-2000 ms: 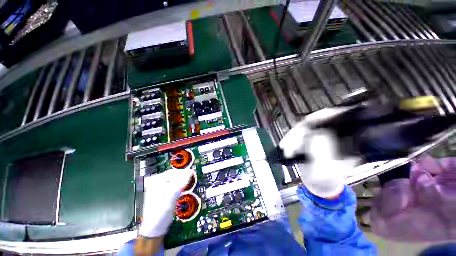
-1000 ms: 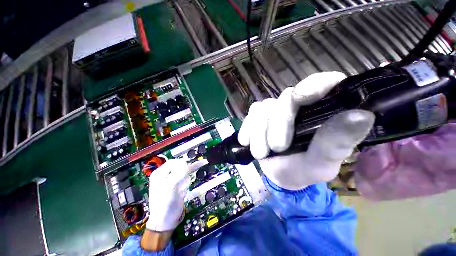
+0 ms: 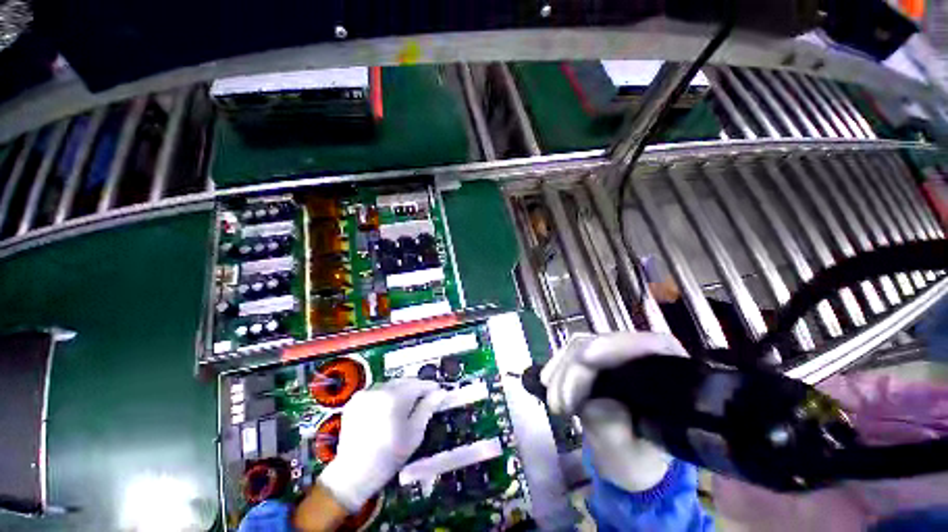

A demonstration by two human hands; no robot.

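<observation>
The power board with toroids (image 3: 468, 416) lies nearest me, with a wide bare silver flange on its right. My left hand (image 3: 383, 434), in a white glove, is over the board beside the copper-wound rings (image 3: 338, 381). Its fingertips are together near a white strip; whether they hold something small cannot be told. My right hand (image 3: 613, 400), gloved, is shut around the black electric screwdriver (image 3: 707, 410). The screwdriver's nose points left, just right of the flange. The second power board (image 3: 333, 260) lies beyond, with a red-orange insulating sheet (image 3: 385, 337) between the boards.
A green pallet (image 3: 125, 312) lies under the boards. A dark panel (image 3: 23, 416) is at far left. Finished units (image 3: 296, 91) stand on the far conveyor. Metal rollers (image 3: 748, 229) and the screwdriver cable (image 3: 842, 272) are at right. A pink sleeve (image 3: 884, 416) is at lower right.
The screwdriver's nose has moved right, from over the board to beyond its flange. My left hand stays over the board, with its fingertips near a white strip. The camera view has shifted.
</observation>
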